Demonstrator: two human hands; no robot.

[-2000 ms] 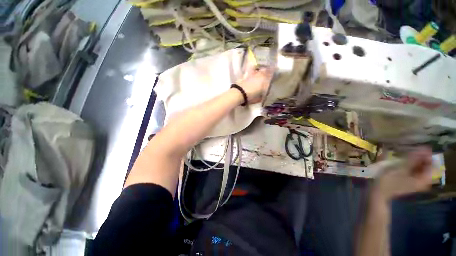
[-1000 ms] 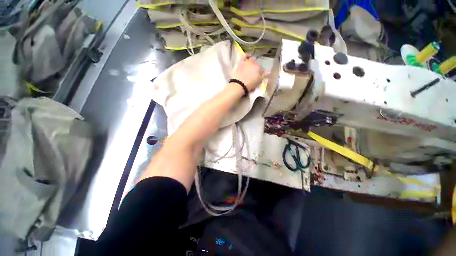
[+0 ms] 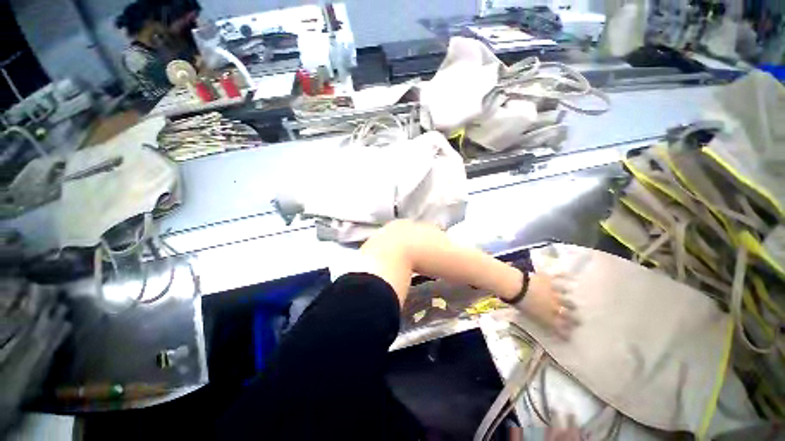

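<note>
A beige canvas tote bag (image 3: 637,332) with a yellow-bound edge lies spread at the right, its narrow handles (image 3: 521,392) hanging at its lower left. My left hand (image 3: 551,301), with a dark beaded bracelet, lies flat on the bag's left part with the fingers spread. My right hand (image 3: 547,432) is cut off by the bottom edge; only blurred fingers show near the handles, and their hold cannot be told. The sewing machine is out of the picture.
Bags with yellow edges (image 3: 689,198) are stacked at the right. Loose beige bags (image 3: 387,185) lie on the long metal bench (image 3: 232,194) ahead. Yellow scraps (image 3: 486,306) lie left of my hand. Another person (image 3: 146,60) is at the far left, near other machines.
The view has swung left, away from the sewing machine. My left hand has gone from gripping the bag's edge beside the machine to lying flat on the cloth.
</note>
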